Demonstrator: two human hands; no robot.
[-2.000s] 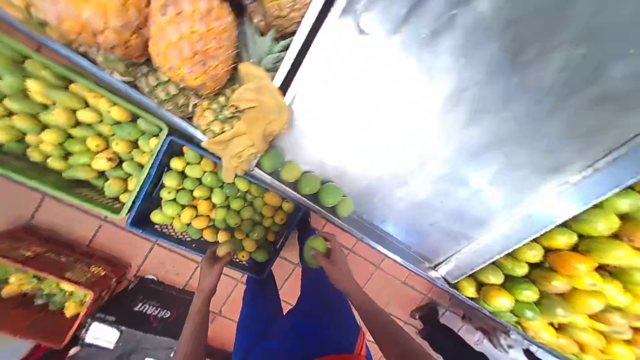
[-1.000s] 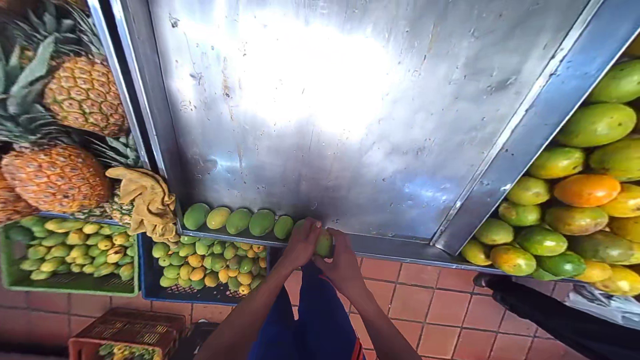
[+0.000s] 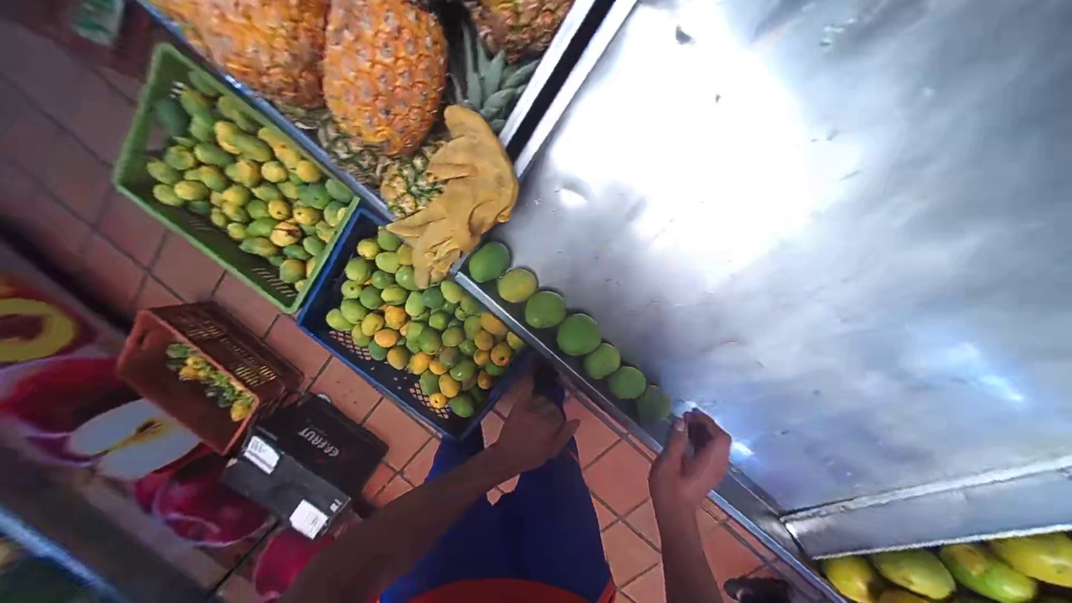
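Note:
Several green mangoes (image 3: 578,334) lie in a row along the near edge of a metal display tray (image 3: 754,335). My right hand (image 3: 691,456) is at the tray's rim, just right of the last mango (image 3: 653,408); its fingers are curled and apart, with nothing visible between them. Lower left, my left hand (image 3: 536,427) hangs over the floor beside a blue crate (image 3: 377,373) of small green and yellow mangoes (image 3: 427,327). Its fingers are bent, and whether it holds a fruit is unclear. A yellow work glove (image 3: 469,188) drapes over the tray's corner.
Pineapples (image 3: 383,75) fill the stand at the upper left, above a green crate (image 3: 138,155) of mangoes. A red crate (image 3: 172,402) and a black cardboard box (image 3: 289,469) are on the tiled floor (image 3: 620,477). Larger mangoes (image 3: 988,569) lie at the lower right.
One second ago both hands were together around a green mango at the tray's edge; now they are apart, the left nearer the blue crate. The mango row reaches farther right. The view has turned.

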